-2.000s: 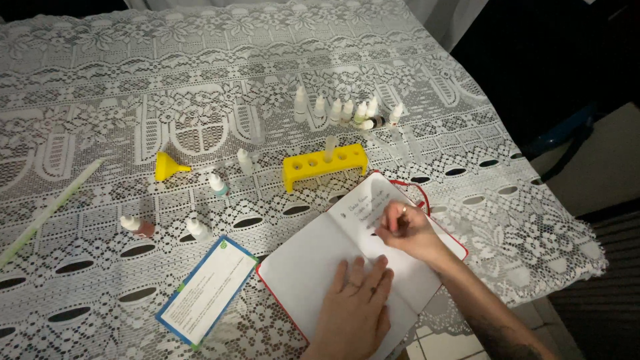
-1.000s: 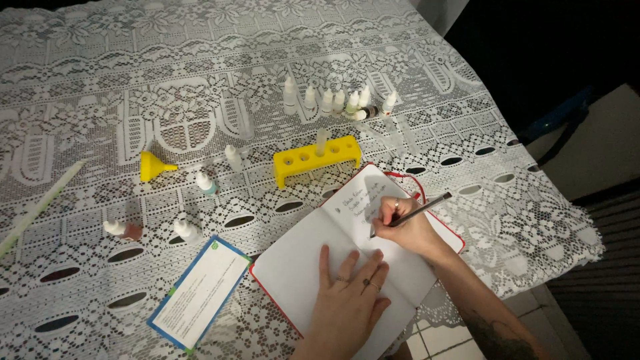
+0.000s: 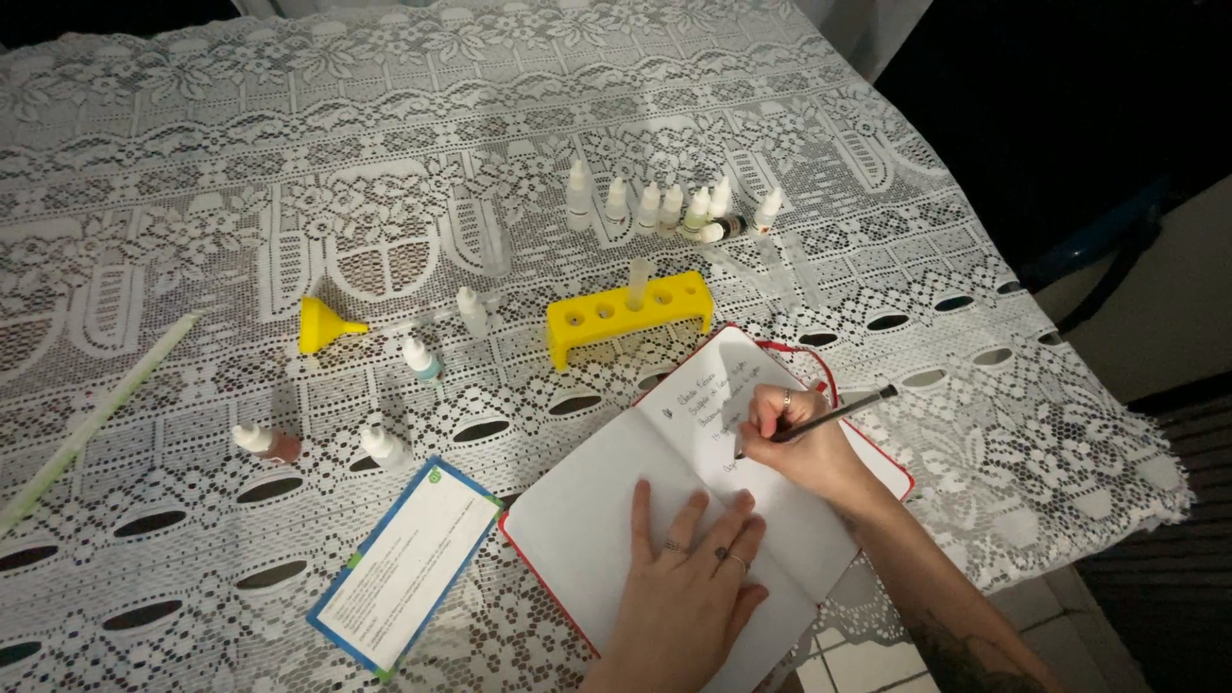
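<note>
An open notebook with a red cover point(image 3: 597, 491) lies at the table's near edge, handwriting on its right page. My right hand point(image 3: 804, 448) grips a dark pen point(image 3: 847, 408), its tip on that page below the written lines. Spread flat, my left hand point(image 3: 688, 577) rests on the notebook, wearing rings. Just beyond the notebook stands a yellow test tube rack point(image 3: 630, 318) with one clear tube point(image 3: 638, 282) upright in it. A printed card with a blue border point(image 3: 409, 568) lies left of the notebook.
Several dropper bottles point(image 3: 648, 207) stand behind the rack, with a dark one point(image 3: 724, 228) on its side. Left are a yellow funnel point(image 3: 325, 325), a blue-liquid bottle point(image 3: 422, 358), a reddish one point(image 3: 268, 443), two whitish ones point(image 3: 385, 447) point(image 3: 472, 311) and a pale green strip point(image 3: 101, 419). White lace point(image 3: 385, 144) covers the table.
My right hand has moved slightly down the page with the pen, and a new line of writing has begun under it. My left hand stays on the notebook.
</note>
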